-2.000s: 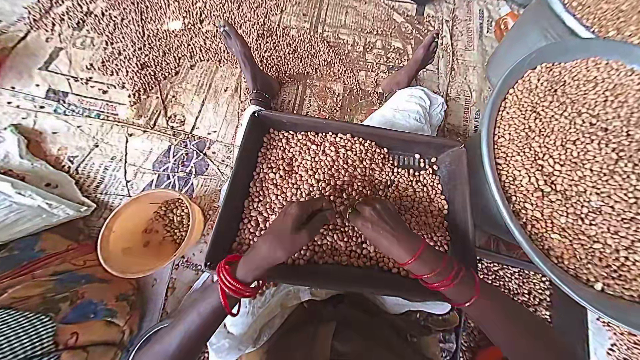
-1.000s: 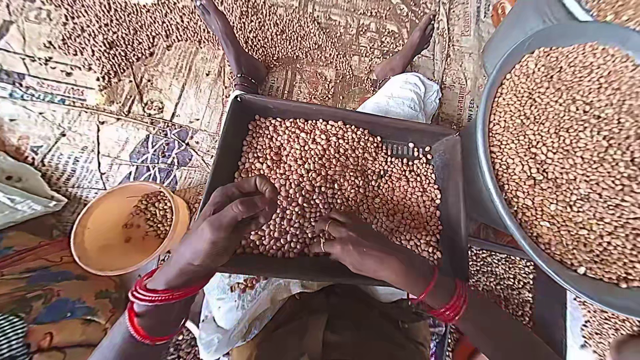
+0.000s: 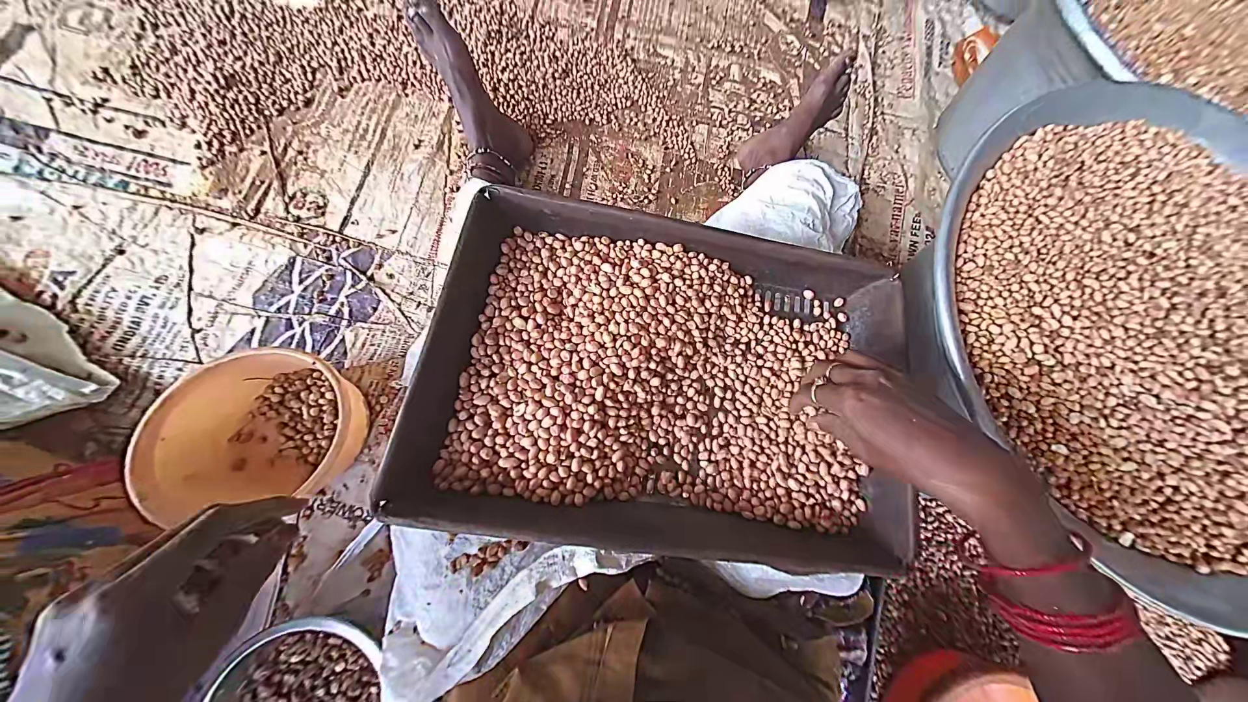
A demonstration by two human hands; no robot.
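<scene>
A dark rectangular sieve tray point(image 3: 643, 541) rests across my lap, filled with reddish-brown peanut kernels point(image 3: 624, 370); slots of its base show near the upper right corner. My right hand point(image 3: 853, 414), with rings and red bangles, reaches into the tray's right side, its fingertips down among the kernels. Whether it grips any cannot be told. My left hand point(image 3: 185, 585) is blurred at the lower left, away from the tray, just below an orange plastic bowl point(image 3: 175, 439) that holds some darker kernels. What is in that hand cannot be made out.
A large metal basin point(image 3: 960, 322) heaped with kernels stands at the right, with another basin point(image 3: 1092, 39) behind it. A small metal bowl point(image 3: 351, 629) of dark kernels sits at the lower left. More kernels point(image 3: 292, 58) lie spread over the printed sheet beyond my feet point(image 3: 478, 107).
My left hand has moved from the tray to the lower left, by the orange bowl. My right hand has shifted from the tray's near middle to its right side.
</scene>
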